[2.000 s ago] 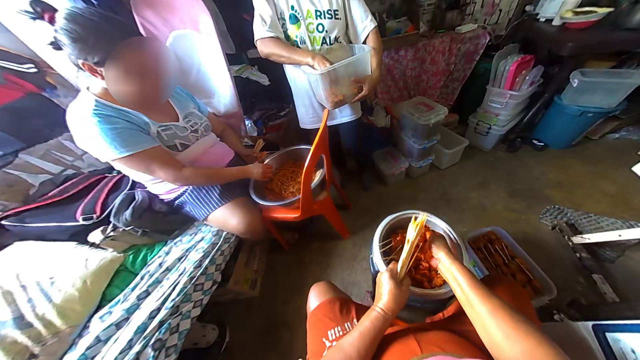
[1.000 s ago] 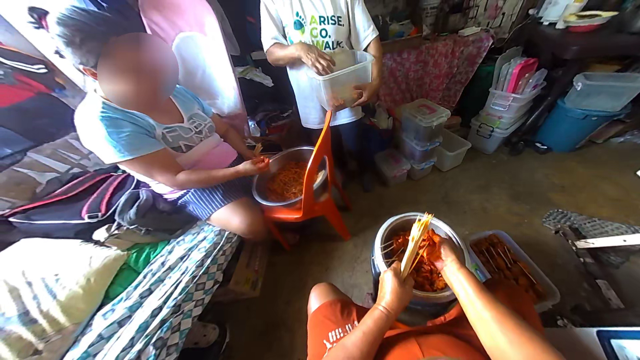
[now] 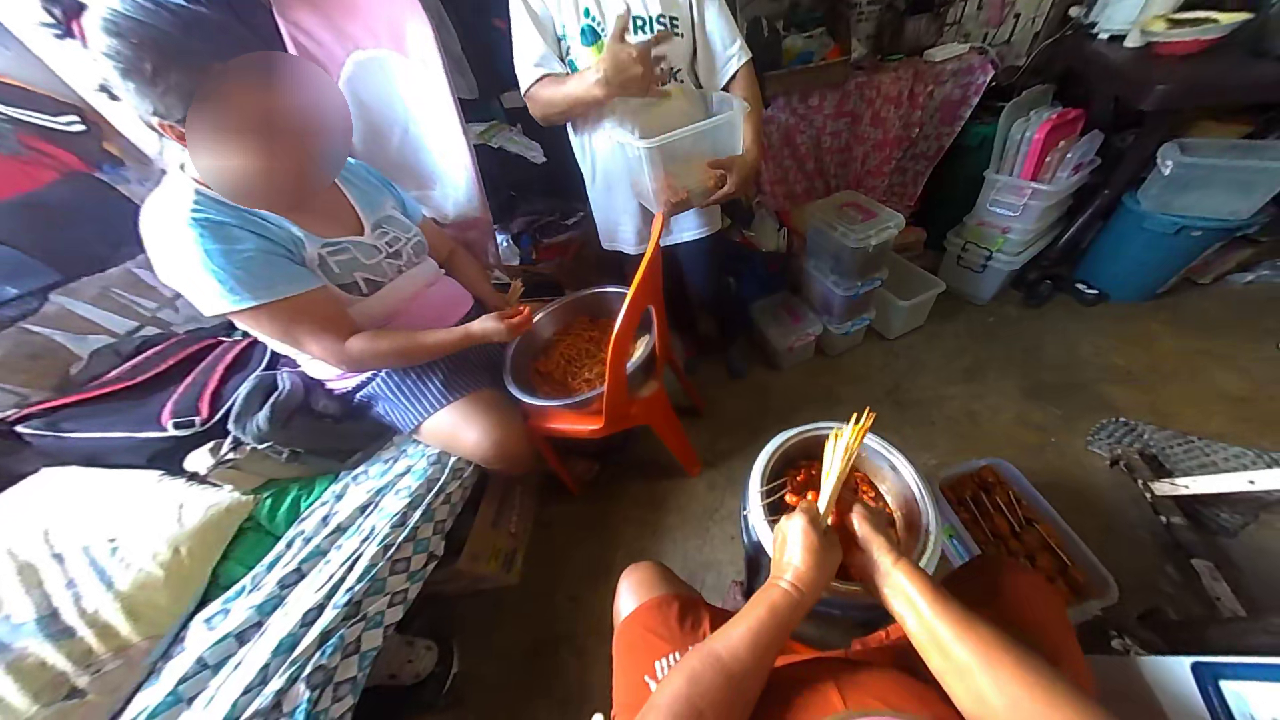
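Note:
My left hand [image 3: 806, 548] grips a bundle of thin wooden skewers [image 3: 846, 462] that points up over a round metal pot [image 3: 765, 465]. Red-orange sauced meat pieces [image 3: 802, 483] lie in the pot, with a few sticks showing at its left side. Close beside the left hand, my right hand [image 3: 872, 540] reaches into the pot among the meat; its fingers are partly hidden, and what it holds cannot be made out. On the floor to the right of the pot, a clear plastic tub [image 3: 1103, 590] contains filled skewers [image 3: 1015, 525] in reddish sauce.
A seated person works over a metal basin [image 3: 520, 375] of orange strips on an orange plastic chair [image 3: 655, 400]. Another person stands behind, holding a clear plastic container [image 3: 690, 150]. Stacked plastic boxes [image 3: 850, 240] stand at the back; a metal-framed object [image 3: 1210, 485] lies at the right.
The standing person's hand has come out of the clear container and is raised above it. My hands stay over the pot, the skewer bundle still in the left one.

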